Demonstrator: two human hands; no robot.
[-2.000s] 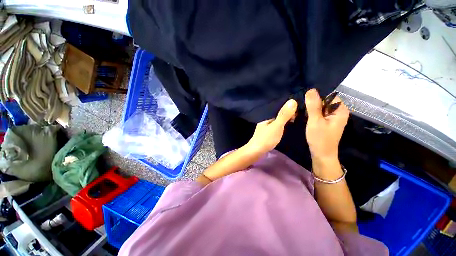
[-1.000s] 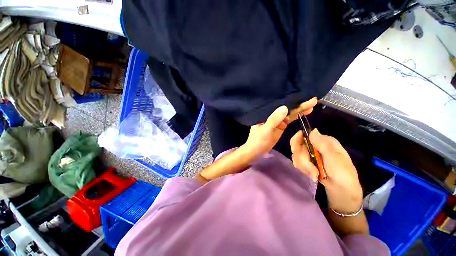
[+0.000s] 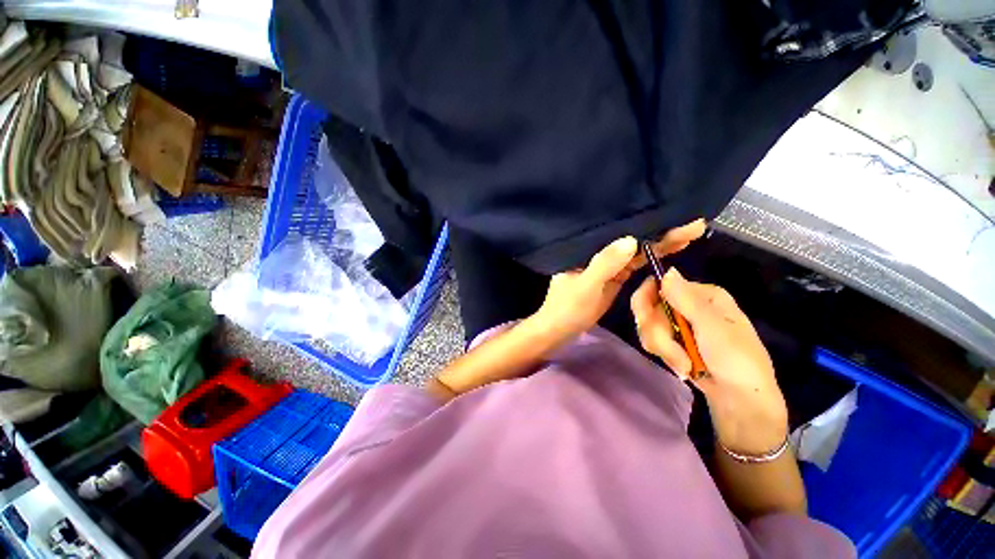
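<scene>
A large dark jacket [image 3: 513, 120] hangs from the table over my lap, its folded lower edge just above my hands. My left hand [image 3: 598, 278] pinches that edge between thumb and fingers. My right hand [image 3: 720, 344] holds thread snips [image 3: 679, 323] with an orange grip. Their dark points are up against the edge at my left fingertips. Whether the blades touch the cloth or a thread is too small to tell.
A white table [image 3: 873, 175] with loose threads is at the right, a solid blue bin [image 3: 889, 464] below it. A slatted blue basket [image 3: 286, 180] with clear plastic bags [image 3: 316, 300] stands left. Further left are a red crate [image 3: 202, 437], a green sack [image 3: 158, 344] and stacked beige cloth [image 3: 66, 153].
My right hand brought the snips down from the edge into an angled hold and has since shifted slightly up-left. My left hand stays at the edge, its fingers now extended.
</scene>
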